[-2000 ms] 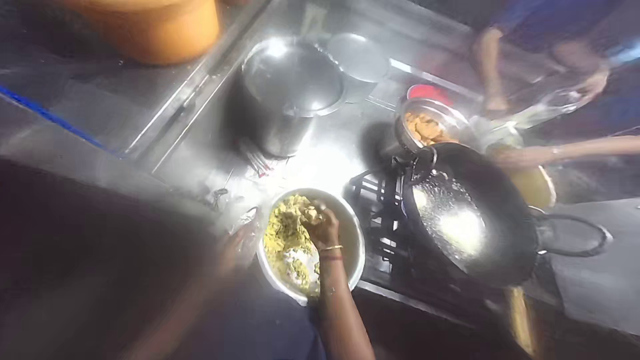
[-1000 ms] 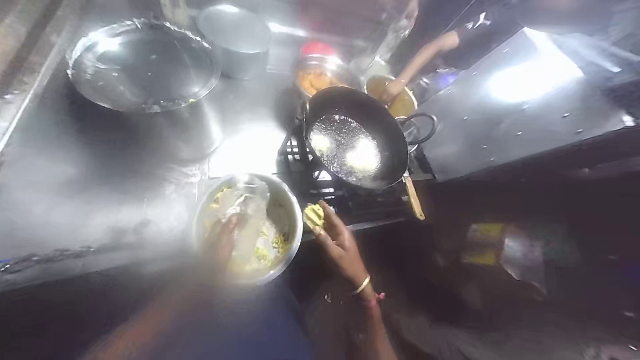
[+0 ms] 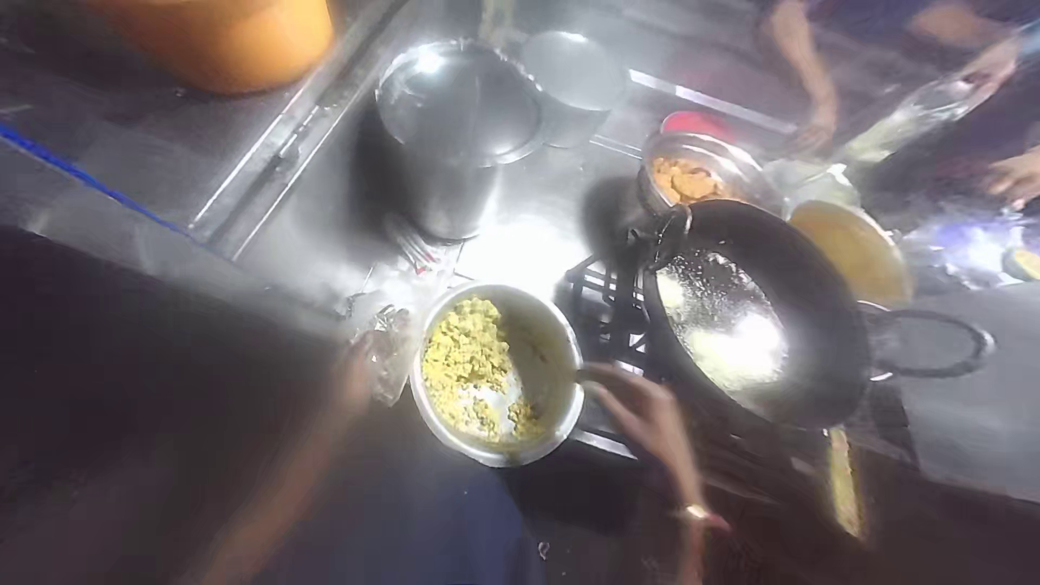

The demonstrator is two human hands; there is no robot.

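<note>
A round metal pot [image 3: 561, 341] holds a crumbly yellow food mixture [image 3: 467, 357], heaped toward its left side. My left hand [image 3: 357, 366], blurred, grips a crumpled clear plastic bag [image 3: 390, 353] just left of the pot. At the pot's right rim is my right hand [image 3: 642, 406], its fingers spread and their tips at the rim, with no food seen in it. A black wok [image 3: 829, 325] of shiny oil sits on a burner grate [image 3: 605, 305] to the right of the pot.
A tall lidded metal pot [image 3: 463, 106] and a smaller one [image 3: 573, 73] stand behind. Beyond the wok are a bowl of orange-brown food [image 3: 686, 180] and a yellowish round container [image 3: 853, 252]. Another person's hands [image 3: 816, 122] work there. An orange vessel [image 3: 244, 41] is top left. A wooden handle [image 3: 845, 483] juts out below the wok.
One second ago my right hand held a yellow lump beside the pot; now no lump shows in it. My left hand and the bag have moved from over the pot to its left. The view has swung.
</note>
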